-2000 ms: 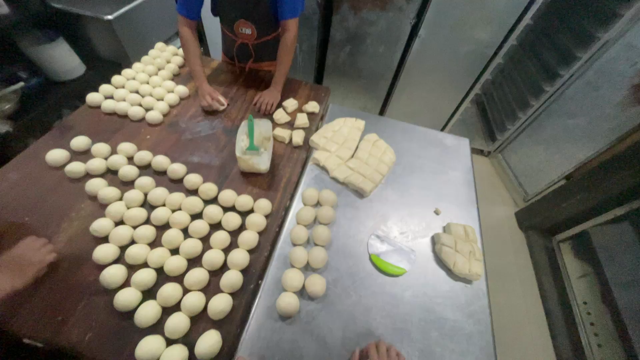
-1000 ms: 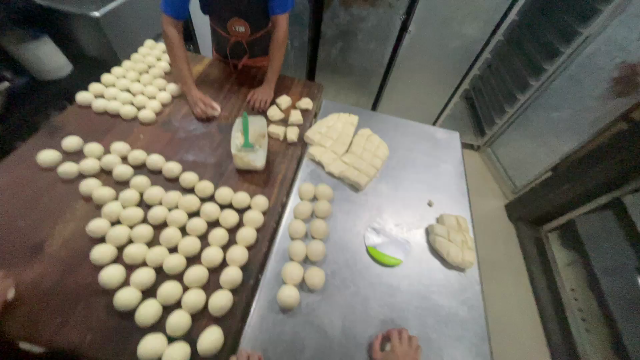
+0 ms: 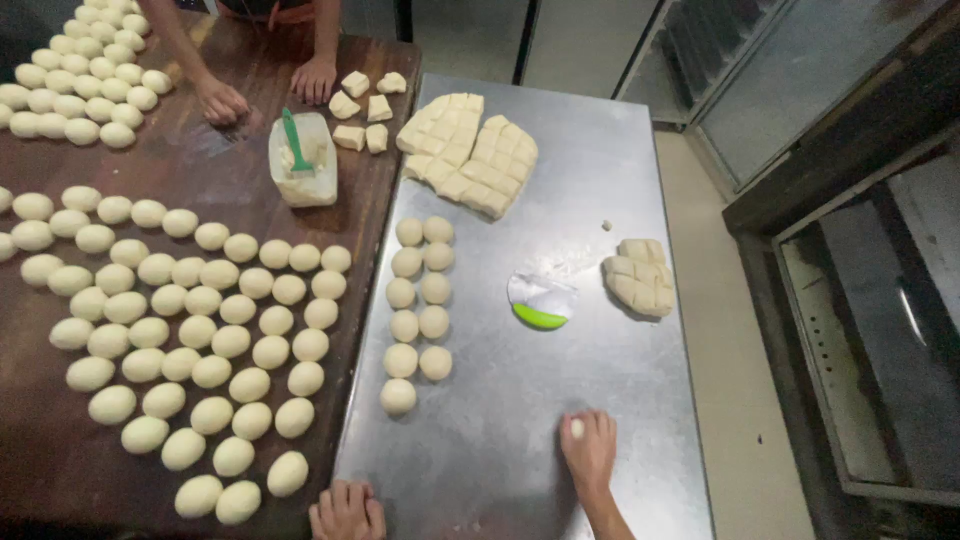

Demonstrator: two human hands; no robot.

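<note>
My right hand (image 3: 589, 448) rests on the steel table (image 3: 487, 442), its fingers curled over a piece of dough (image 3: 577, 429) that shows between them. At the near left corner of the steel lies my left hand (image 3: 348, 511), fingers bent, with nothing seen in it. Two columns of dough balls (image 3: 435, 322) run along the table's left side. Beyond them sits a slab of dough scored into squares (image 3: 480, 154). A smaller cut dough piece (image 3: 639, 277) lies near the right edge. Between these is a bench scraper with a green handle (image 3: 540, 316), lying flat.
Many dough balls (image 3: 199, 330) cover the dark wooden table (image 3: 150, 176) on the left. A co-worker's hands (image 3: 223, 103) are at its far side, near a plastic tub (image 3: 304, 187) with a green-handled brush or scraper (image 3: 295, 142) and several dough chunks (image 3: 379, 108).
My right hand has come further onto the steel table, with dough now showing in it. My left hand, barely in view a second ago, shows more at the near corner. The view has shifted.
</note>
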